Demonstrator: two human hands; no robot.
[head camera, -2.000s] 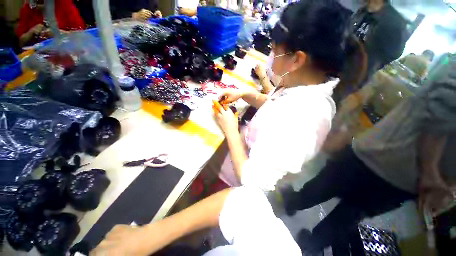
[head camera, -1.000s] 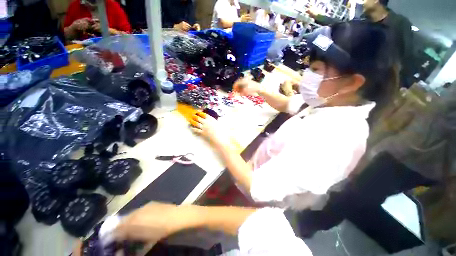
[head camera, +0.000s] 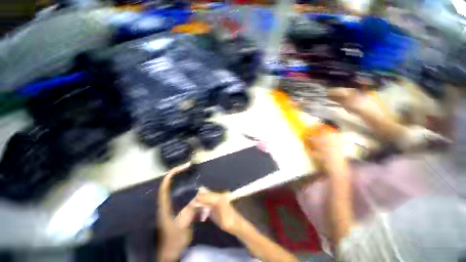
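The view is blurred. My left hand (head camera: 172, 220) is at the bottom centre, its fingers curved round a dark object that looks like a black round housing (head camera: 186, 185). My right hand (head camera: 217, 207) is against the housing's right side, with a small pale bit at its fingertips that looks like the white wiping cloth (head camera: 204, 212). Both hands are over the front edge of the black work mat (head camera: 240, 168). Several black housings (head camera: 176, 152) lie behind the mat. The pink-handled cutters (head camera: 263, 145) lie at its back right.
A large shiny plastic bag (head camera: 168, 77) lies behind the housings. A dark pile (head camera: 61, 138) is on the left, with white sheets (head camera: 76, 211) in front. A coworker's hands and arms (head camera: 334, 174) are close on the right, beside the orange tape (head camera: 288, 110). Blue bins (head camera: 383, 43) stand behind.
The view has swung left and down. My left hand now shows, and my right hand appears nearer the bottom centre, beside it. The coworker's arms now appear farther right.
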